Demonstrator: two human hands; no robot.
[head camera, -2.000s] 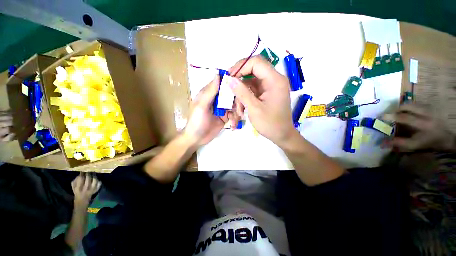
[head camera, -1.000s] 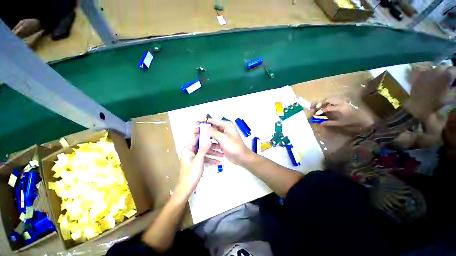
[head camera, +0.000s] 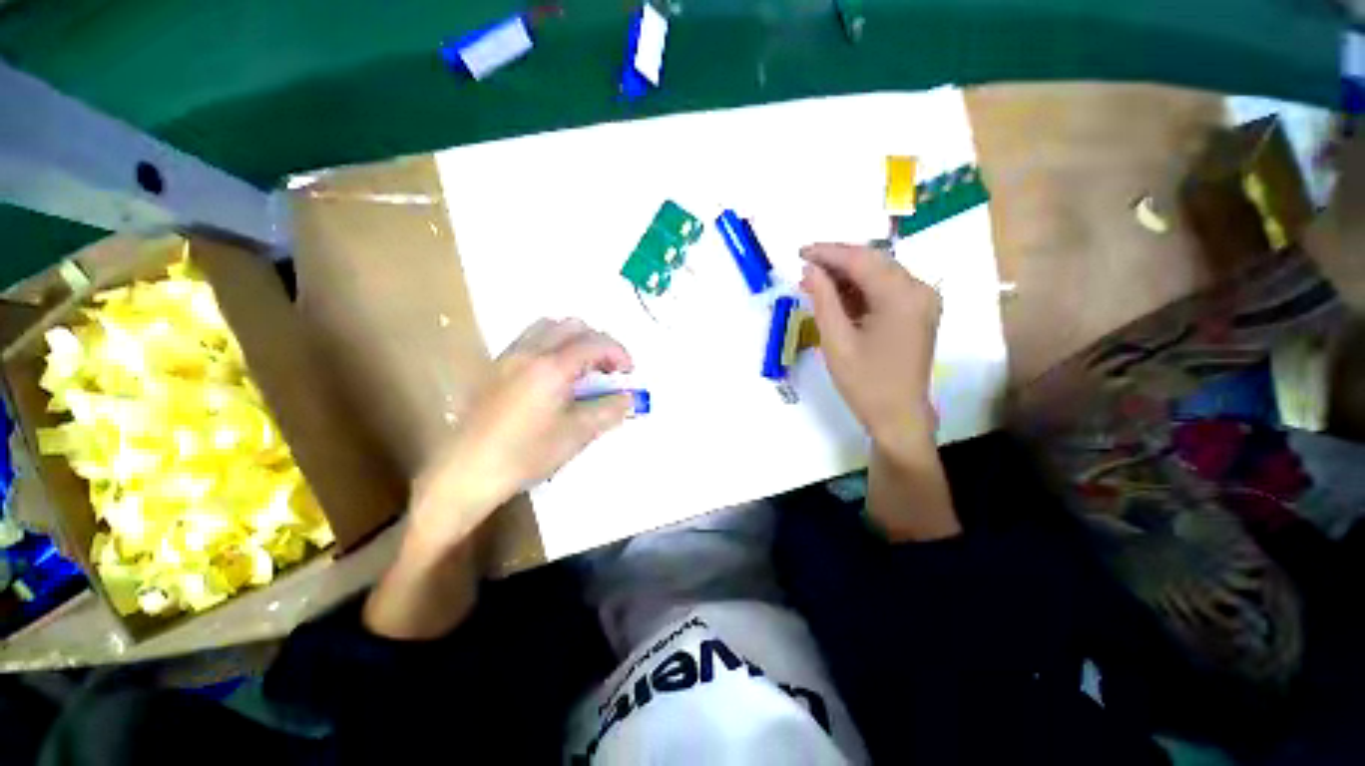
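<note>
My left hand (head camera: 547, 397) is over the left part of the white work sheet (head camera: 599, 180), its fingers around a small blue cell (head camera: 639, 401) with one end showing. My right hand (head camera: 880, 322) is above the right part of the sheet, thumb and index finger a little apart, nothing visible between them. Left of it lie a blue cell (head camera: 743, 252) and another blue cell (head camera: 779, 337), with an amber piece (head camera: 805, 332) beside the second. Green boards (head camera: 662, 247) lie near the sheet's middle. A green PCB panel (head camera: 946, 202) and an amber strip (head camera: 900, 183) lie at upper right.
A cardboard box (head camera: 307, 404) heaped with yellow pieces (head camera: 172, 449) stands left, with blue cells (head camera: 38, 576) beyond it. The green conveyor (head camera: 749, 53) behind carries blue packs (head camera: 490, 48). A grey metal bar (head camera: 127, 150) crosses upper left. A person's patterned sleeve (head camera: 1168, 419) is at right.
My hands have moved apart, and the white-patched pack is no longer between them. My left hand has taken hold of the small blue cell. The view has tilted down, and the neighbour's hand has left view.
</note>
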